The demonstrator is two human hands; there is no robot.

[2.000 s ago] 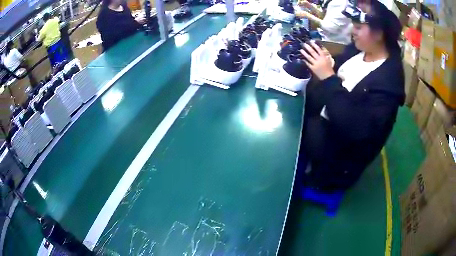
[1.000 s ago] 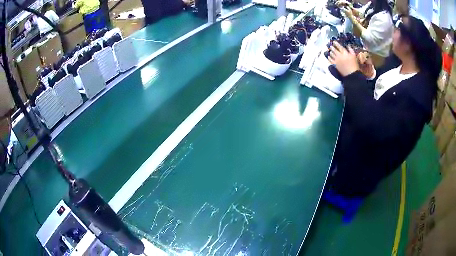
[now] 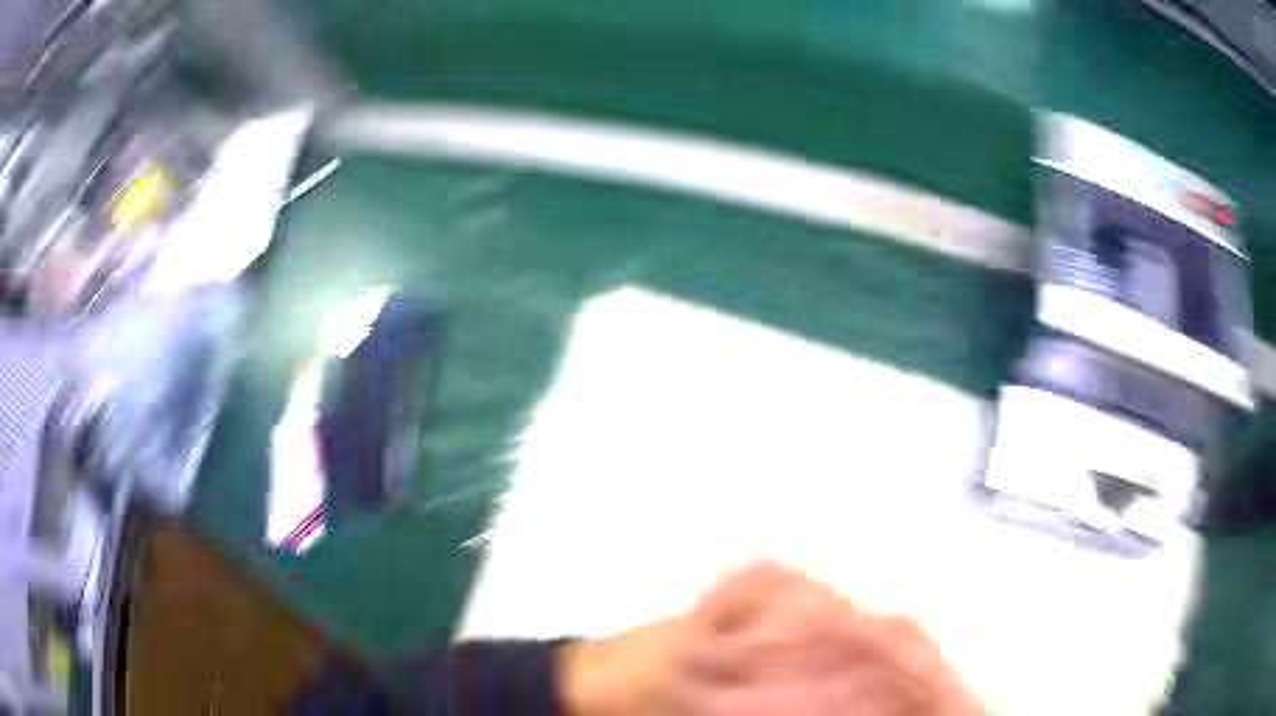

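Note:
My left hand [image 3: 756,650] is at the bottom centre, over the lower part of the white work mat [image 3: 784,448], with its dark sleeve coming in from the left. The hand is badly blurred and its lower part is cut off by the edge. I cannot tell whether its fingers hold anything. No separate right hand can be made out. The screw feeder [image 3: 1140,301] stands at the right, with its open dark hopper and a small pick-up point at its front.
A dark smartphone [image 3: 375,406] lies left of the mat, beside a slim white piece [image 3: 297,462] with a purple-red print. A pale strip [image 3: 700,165] runs across the green bench behind. A brown cardboard box [image 3: 210,629] is at the lower left. Blurred pale items fill the far left.
The view has swung from along the bench to down on the mat. My left hand has come into view. The co-worker, white camera units and hanging screwdriver are out of view.

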